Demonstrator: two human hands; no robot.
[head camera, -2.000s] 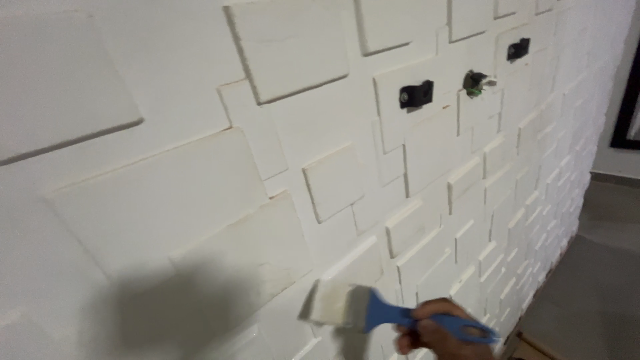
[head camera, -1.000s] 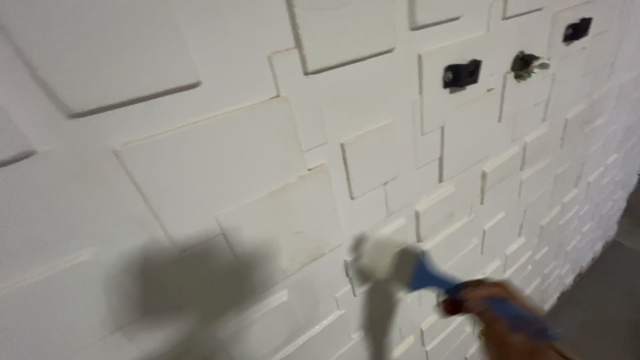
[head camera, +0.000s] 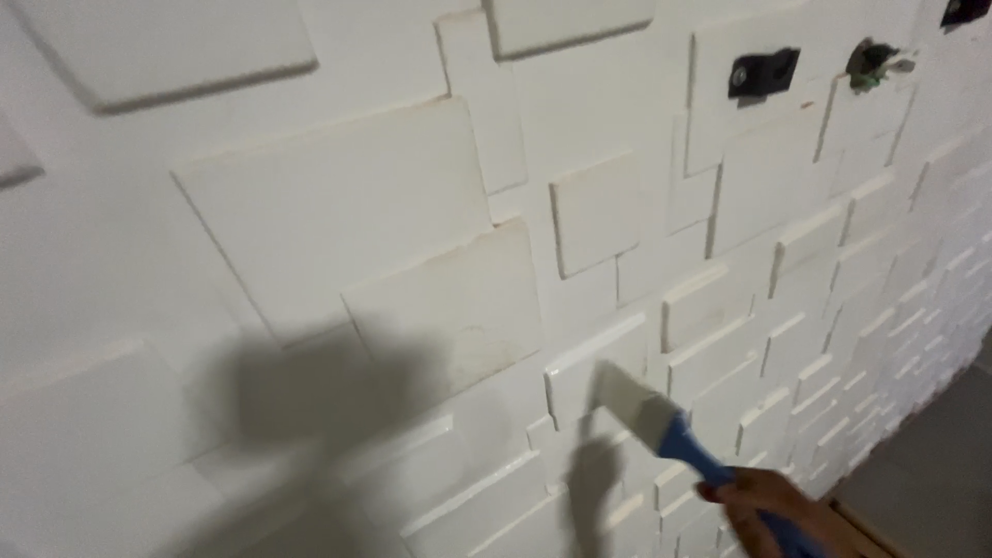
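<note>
My right hand (head camera: 763, 504), at the lower right, grips the blue handle of a flat paintbrush (head camera: 659, 422). The brush points up and to the left, its pale bristles against a small raised block of the white relief wall panel (head camera: 333, 194). Glossy, wet-looking white paint shows along that block's top and left edges. Other raised rectangles of differing sizes surround it, a few with yellowish edges. Shadows fall on the wall at the lower left and under the brush. My left hand is not in view.
Two black brackets (head camera: 763, 74) are fixed to the wall at the upper right, with a hole holding wire ends (head camera: 876, 66) between them. Grey floor (head camera: 922, 457) lies at the lower right, with a brown edge (head camera: 868, 531) near my hand.
My right hand has kept hold of the brush while its bristles have moved over the wall blocks. The view has shifted, and less floor shows at the right than two seconds ago.
</note>
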